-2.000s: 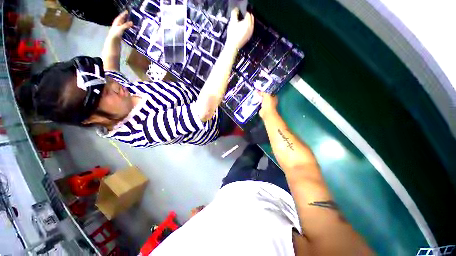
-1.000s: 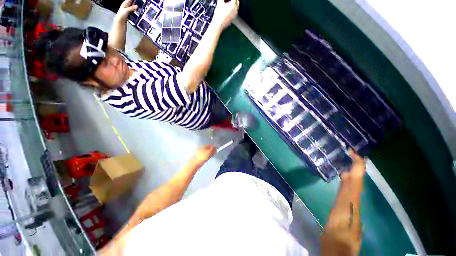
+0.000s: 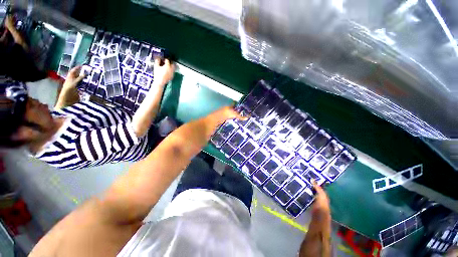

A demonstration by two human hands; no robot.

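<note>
A black blister tray (image 3: 273, 168) with rows of filled pockets lies slantwise at the green bench in front of me, its near edge out over the bench edge. My left hand (image 3: 232, 116) grips its upper left side. My right hand (image 3: 319, 197) holds its lower right side, fingertips at the pockets. Dark rectangular pieces with pale edges sit in the pockets; glare hides some of them.
A person in a striped top (image 3: 95, 133) holds another filled tray (image 3: 128, 73) at left. Clear wrinkled plastic (image 3: 341, 65) lies beyond the green divider. A pale frame strip (image 3: 397, 178) and a dark strip (image 3: 402, 231) are at right. A red stool (image 3: 359, 243) stands below.
The view has swung right along the bench. My left hand, free one second ago, now holds the tray. The tray has turned and its pockets face me. My right hand stays on it.
</note>
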